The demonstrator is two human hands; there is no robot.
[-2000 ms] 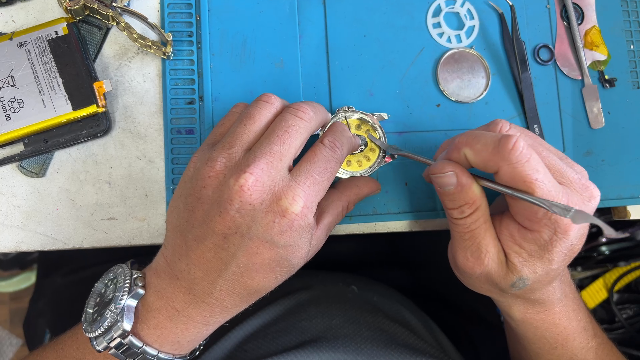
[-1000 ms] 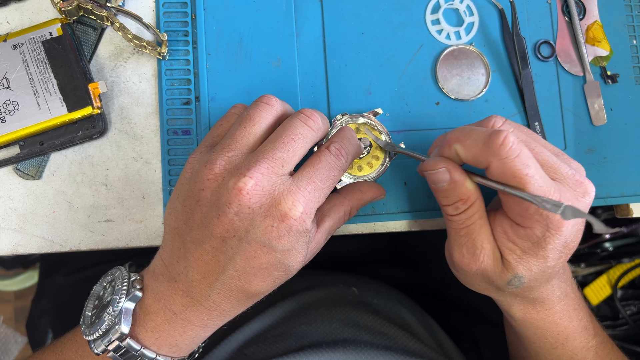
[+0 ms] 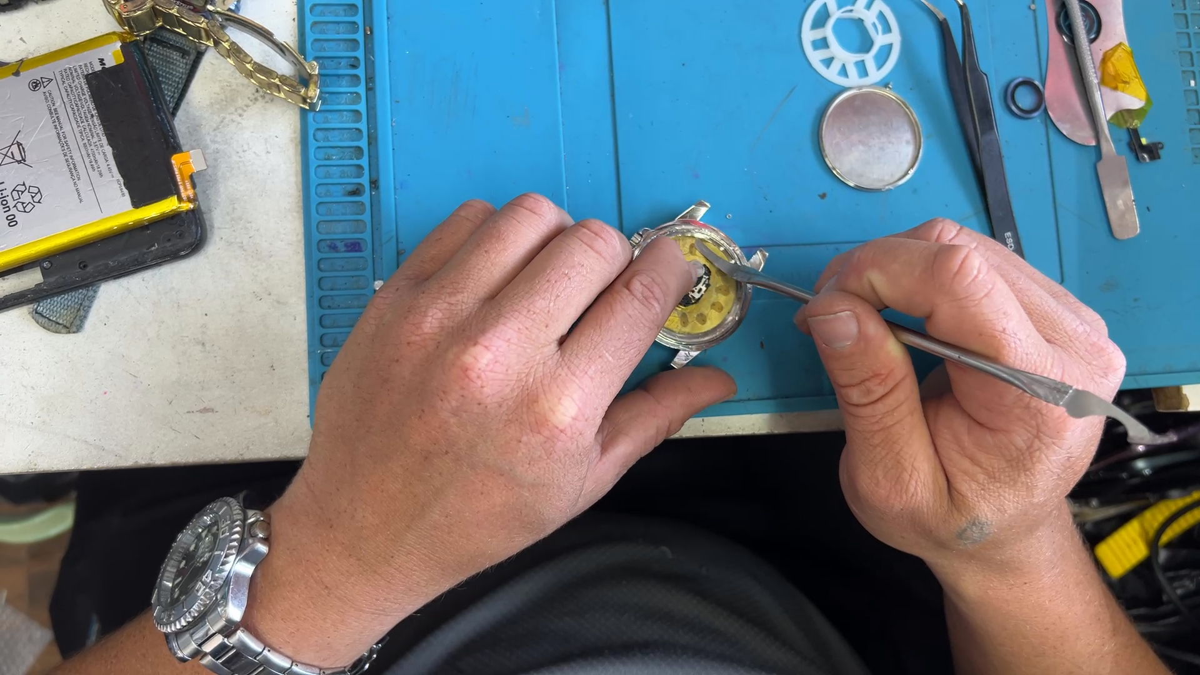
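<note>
An open metal watch case (image 3: 741,314) with a yellow disc (image 3: 692,320) inside sits near the front edge of the blue silicone mat. My left hand (image 3: 497,394) lies over its left side, with the index fingertip pressing on the middle of the disc. The left thumb is apart from the case, below it. My right hand (image 3: 966,375) grips a thin metal spatula tool (image 3: 956,352); its curved tip touches the upper right part of the disc, inside the rim. A wristwatch (image 3: 211,572) is on my left wrist.
Behind the case lie a white plastic ring (image 3: 814,45), a round metal case back (image 3: 871,139), black tweezers (image 3: 992,169), a small dark ring (image 3: 1025,97) and a metal spatula (image 3: 1117,192). At left are a phone battery (image 3: 66,141) and a gold-coloured watch bracelet (image 3: 248,61).
The watch case has turned a little under my left fingertip, its upper lug now leaning right. The right hand keeps hold of the tool, whose tip has moved up along the disc.
</note>
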